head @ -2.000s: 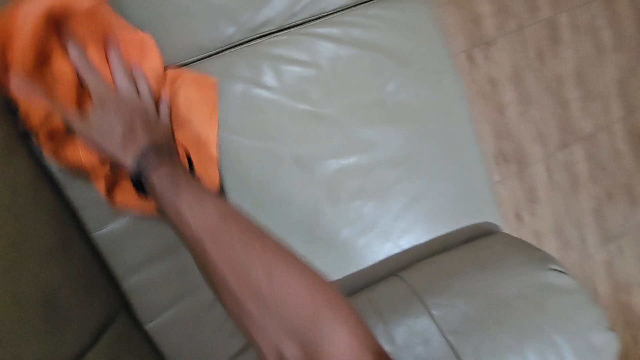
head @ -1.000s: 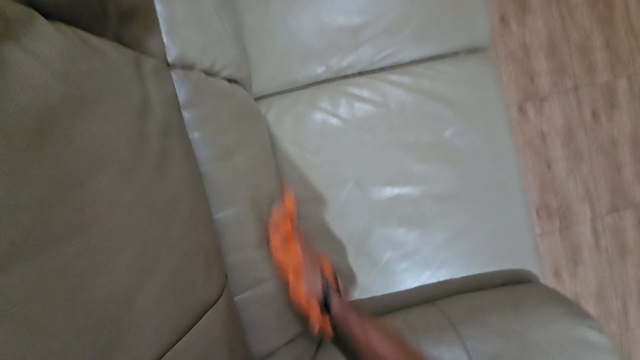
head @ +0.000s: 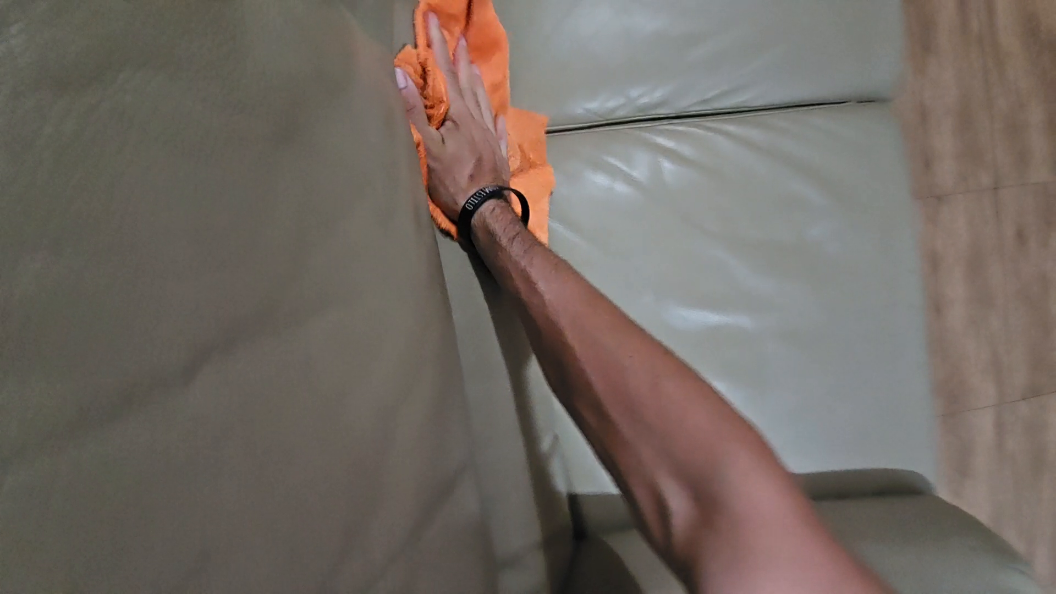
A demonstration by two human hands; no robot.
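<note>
My right hand [head: 466,136] lies palm down on an orange cloth [head: 532,169], fingers stretched out and the thumb apart to the left. Part of the cloth is bunched between thumb and forefinger; the rest spreads past the fingertips and right of the wrist. A black wristband [head: 487,202] bearing writing circles the wrist. Beneath the cloth is the inner edge of a grey-green leather sofa's seat, close against the backrest [head: 223,289]. The palm and the underside of the cloth are hidden. My left hand is out of view.
Right of my arm extends a glossy seat cushion [head: 759,272], with a seam [head: 709,114] dividing it from another cushion at the top. A padded armrest [head: 916,536] rises at the bottom right. Wood-look flooring [head: 990,272] runs along the right side.
My right hand and the orange cloth have moved up along the seat's inner edge, from near the armrest one second ago. The view has shifted too.
</note>
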